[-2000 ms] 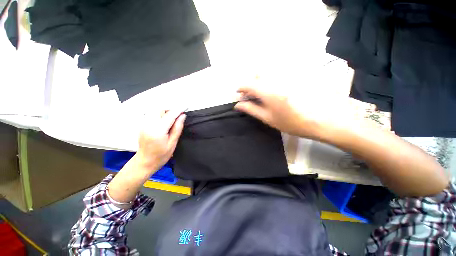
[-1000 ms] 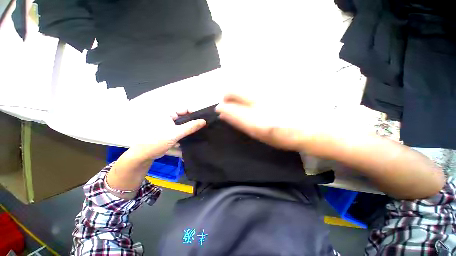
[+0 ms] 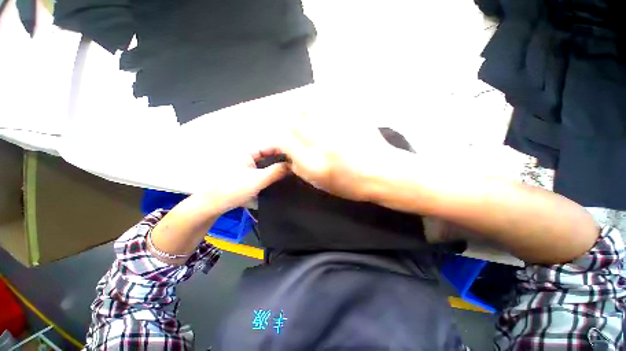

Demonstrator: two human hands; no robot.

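Note:
A black panel [image 3: 336, 218] hangs over the near table edge, above my dark apron [image 3: 343, 298]. My left hand [image 3: 240, 184] grips the panel's upper left corner between thumb and fingers. My right hand [image 3: 319, 161] is bent over the same corner, its fingertips touching or nearly touching my left fingers. The right fingertips are partly hidden, and whether they pinch the cloth I cannot tell. A small dark piece of the panel shows beyond my right wrist.
Stacked black panels [image 3: 223, 58] lie on the white table [image 3: 357, 62] at left. More black pieces [image 3: 590, 110] lie at right. A brown carton [image 3: 82, 212] and blue bins [image 3: 461, 274] stand below the table edge.
My right hand has moved left along the panel's top edge to its left corner, beside my left hand. The panel's top edge is now mostly covered by my right hand and forearm.

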